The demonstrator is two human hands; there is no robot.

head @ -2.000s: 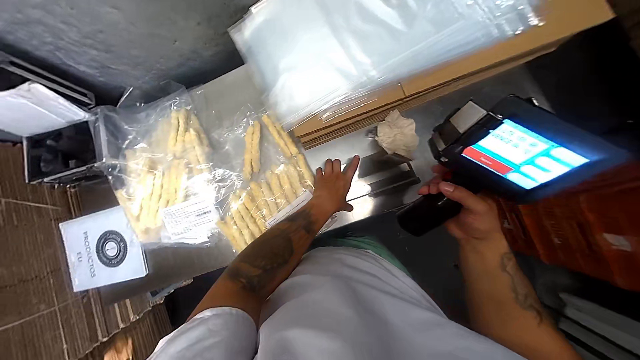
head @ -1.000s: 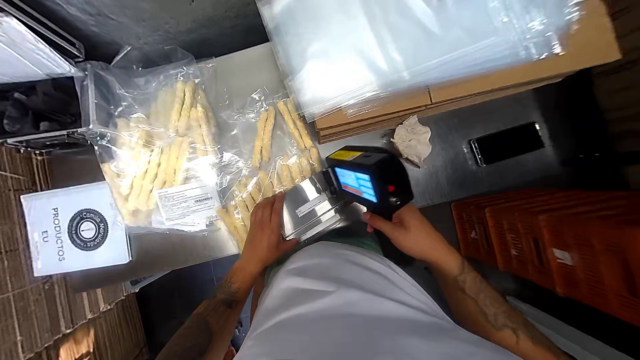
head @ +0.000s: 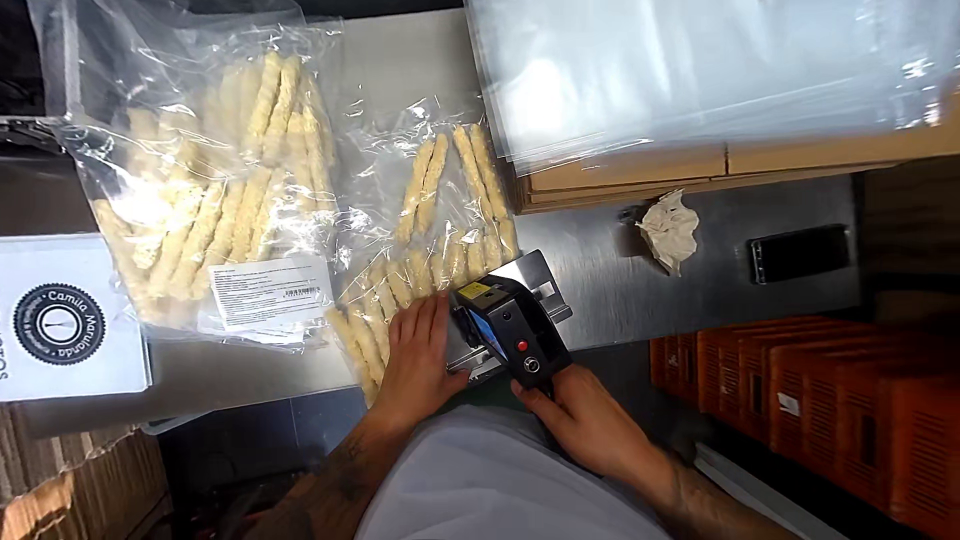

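Observation:
My right hand (head: 592,420) grips the handle of a black handheld inkjet printer (head: 517,330) with a lit screen and a red button. The printer sits over a metal plate (head: 536,277) at the table's front edge. My left hand (head: 420,352) lies flat, fingers together, at the plate's left side and over the lower part of a clear plastic bag of breaded sticks (head: 427,270). Left of that bag lies a larger clear bag of similar sticks (head: 217,202), with a white printed label (head: 271,292) near its bottom.
Flat clear bags (head: 675,75) lie on stacked cardboard (head: 630,176) at the back right. A crumpled paper (head: 670,231) and a black phone (head: 799,253) rest on the steel table (head: 720,292). Orange crates (head: 817,390) stand below right. A white printed sheet (head: 67,322) is at left.
The printer has come left from the table's right side onto the metal plate. My left hand has moved from the table to the plate's left side. The phone shows where the printer was.

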